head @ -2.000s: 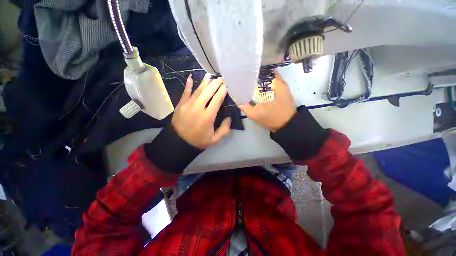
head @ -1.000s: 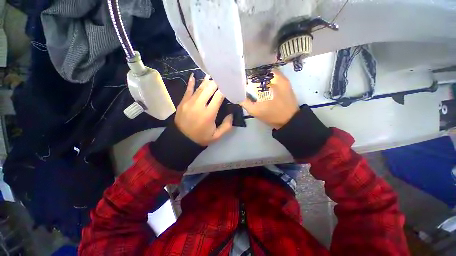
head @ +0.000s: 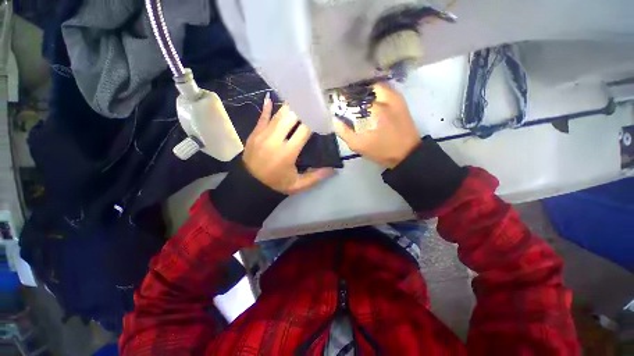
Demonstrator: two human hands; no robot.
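The dark denim garment [head: 167,132] lies on the machine bed and spreads off to the left. Its small dark end [head: 321,151] reaches under the sewing machine head [head: 285,55]. My left hand [head: 281,149] lies flat on this cloth, fingers spread, thumb along its near edge. My right hand [head: 381,132] is right of the needle area, fingers bent beside the presser foot parts [head: 353,104]. Its fingertips are partly hidden by the machine parts, so what they touch is unclear.
A lamp [head: 208,125] on a ribbed stem hangs left of the needle. Grey cloth [head: 111,62] lies at the upper left. A denim loop [head: 467,97] lies on the white bed [head: 542,156] at right. A dark strip [head: 445,136] runs along the bed. Blue cloth [head: 598,215] is at lower right.
The view has shifted, so the machine head sits further left. My left thumb has stretched out along the dark piece's near edge. My right hand stays by the needle area.
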